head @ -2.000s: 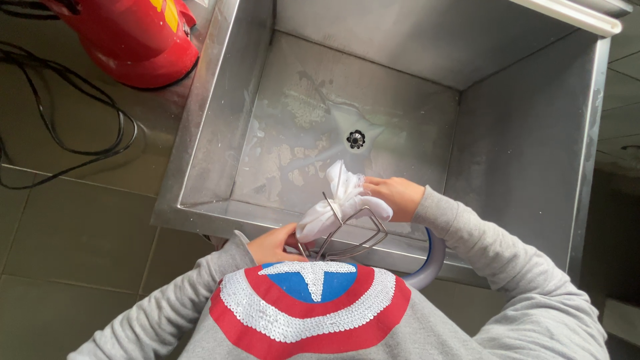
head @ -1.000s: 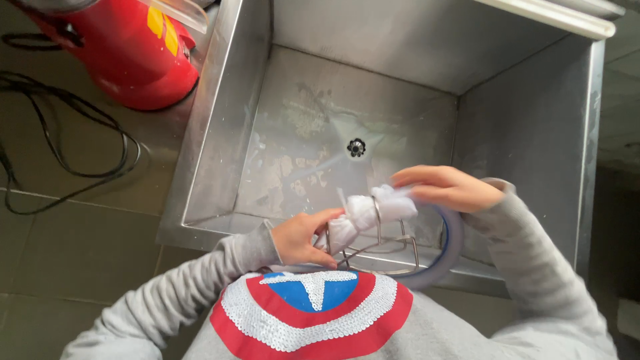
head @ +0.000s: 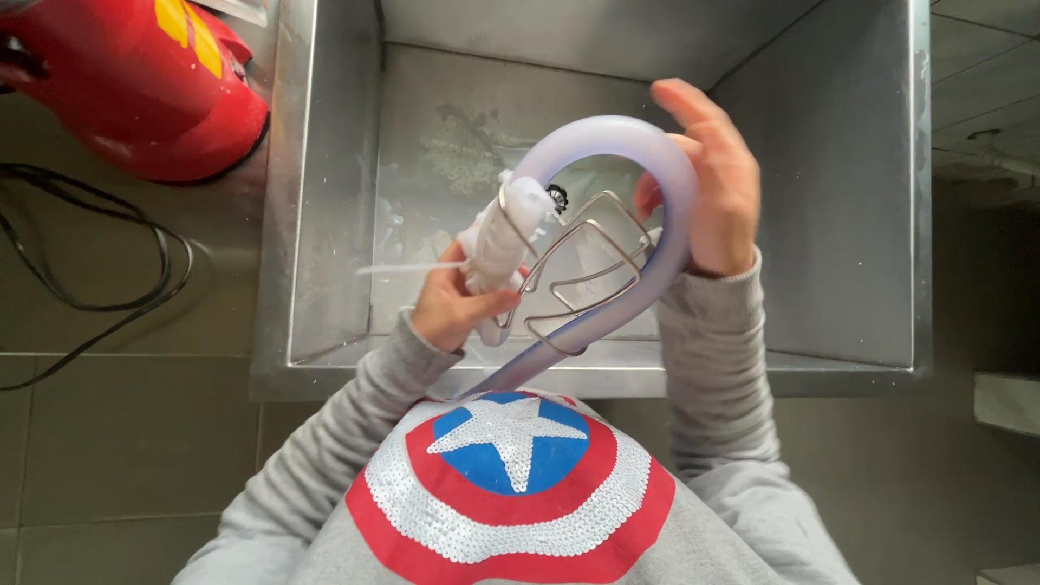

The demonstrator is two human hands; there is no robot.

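Note:
My left hand [head: 463, 305] grips a white plastic-wrapped bundle [head: 502, 240] tied around the end of a thick translucent hose [head: 613, 138]. The hose curves in a loop above the sink and comes back down toward my chest. A bent metal wire frame [head: 597, 264] hangs inside the loop, with one of its wires around the bundle. My right hand [head: 711, 183] is at the right side of the loop, fingers spread, the thumb side reaching behind the hose; whether it grips the hose cannot be told. A thin white strip [head: 406, 268] sticks out leftward from the bundle.
A deep stainless steel sink [head: 841, 374] with a drain [head: 557, 197] in its floor lies below my hands. Left of it stands a red machine [head: 154, 89] with yellow markings. A black cable [head: 130, 307] lies in loops over the tiled floor [head: 122, 455].
The bundle and hose have moved up and farther over the sink. The hose loop, earlier low at the right, now arches above the wire frame. My right hand has moved up along with it.

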